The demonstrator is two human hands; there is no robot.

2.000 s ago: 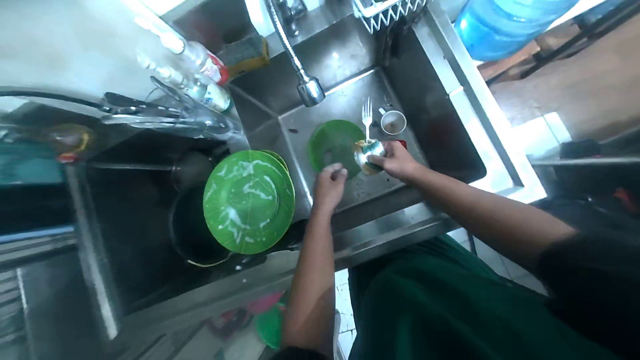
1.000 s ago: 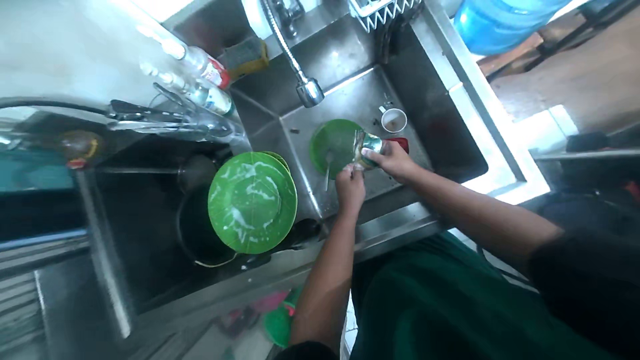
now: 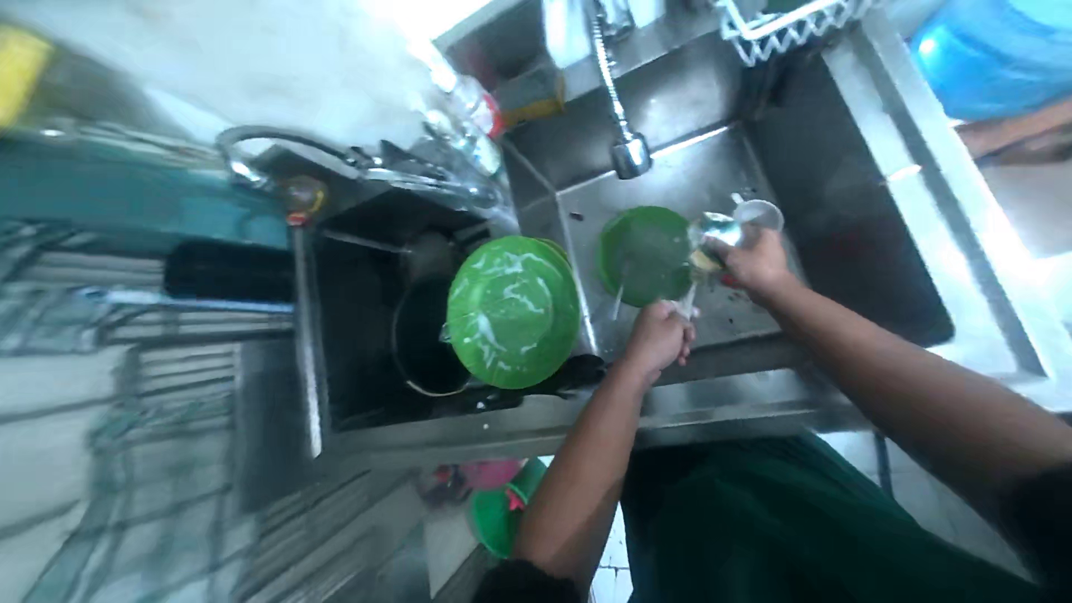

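Observation:
My left hand [image 3: 660, 339] is closed on the handle of a light-coloured utensil [image 3: 688, 300], partly blurred, at the near rim of a green bowl [image 3: 645, 255] in the right sink basin. My right hand [image 3: 758, 261] grips a sponge [image 3: 710, 241] that looks shiny pale and yellow, just right of the bowl. Behind that hand stands a metal cup [image 3: 759, 215]. Another thin utensil [image 3: 618, 301] leans at the bowl's near edge. Green plates [image 3: 515, 311] with suds on the top one rest over the left basin, partly above a dark pot [image 3: 423, 335].
A flexible faucet [image 3: 631, 156] hangs over the right basin. Bottles [image 3: 469, 126] stand behind the divider. A white rack [image 3: 787, 29] is at the back, and a blue water jug [image 3: 988, 59] stands at right. A green container [image 3: 496, 519] sits below the counter.
The view has swung left. A fork lay beside the cup in the oldest frame and no longer shows there. My left hand has closed on a utensil near the bowl.

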